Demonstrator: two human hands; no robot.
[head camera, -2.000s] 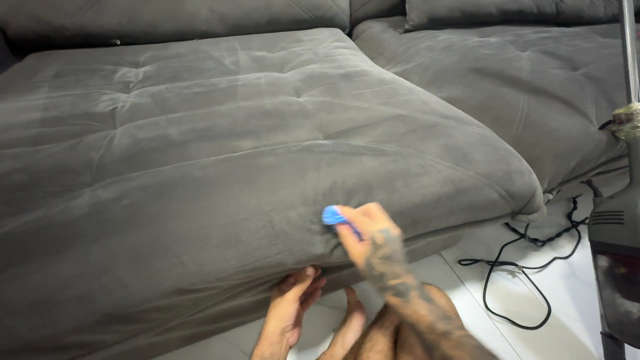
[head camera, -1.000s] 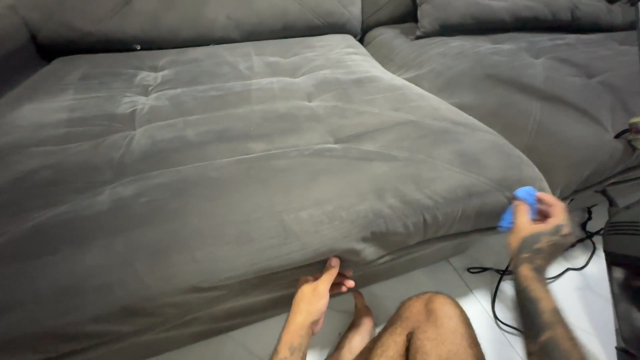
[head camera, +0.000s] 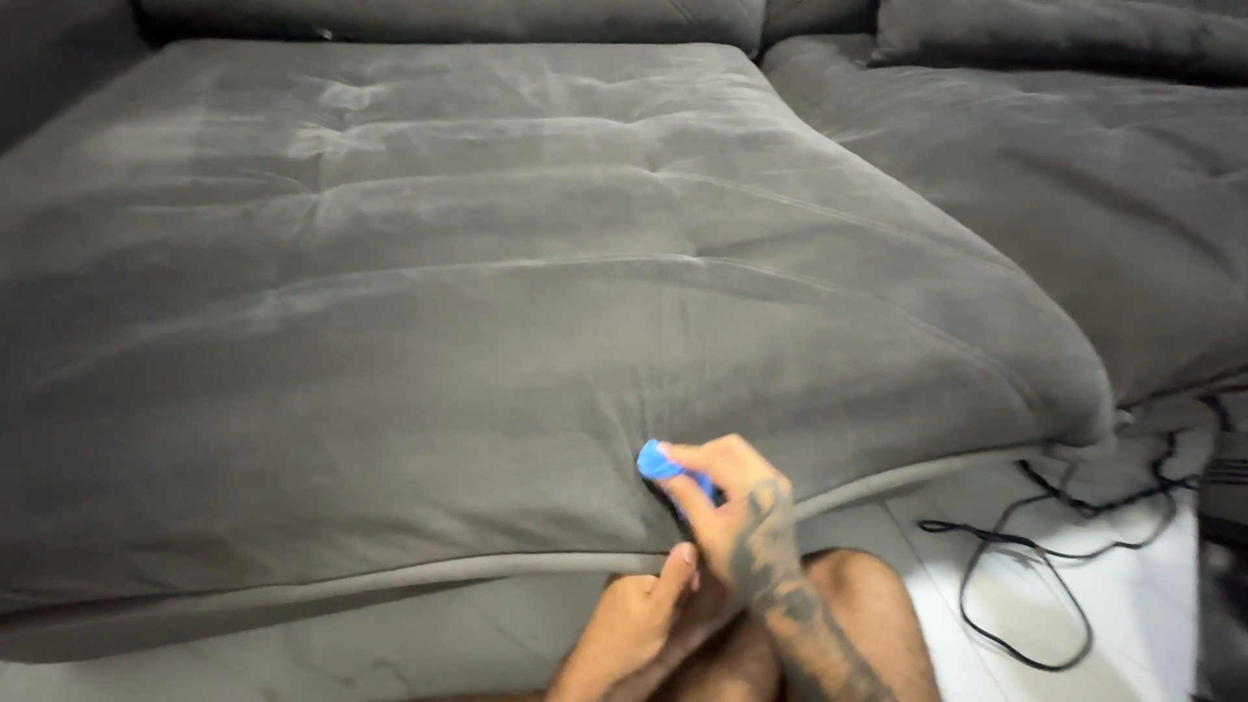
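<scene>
My right hand, at the end of a tattooed forearm, grips a blue cloth between thumb and fingers. The cloth touches the front part of a grey tufted sofa cushion, where the fabric dips and creases. Just below and left of it, my left hand is at the cushion's front edge with its thumb raised. The fingers of my left hand are mostly hidden, so whether they grip the edge cannot be told.
A black cord lies looped on the pale tiled floor at the right. A dark object, partly cut off, stands at the right edge. Another grey seat cushion adjoins behind. My bare knee is below the cushion edge.
My right hand has moved left with the blue cloth, from the cushion's right corner a second ago to its front middle. The two hands are now close together.
</scene>
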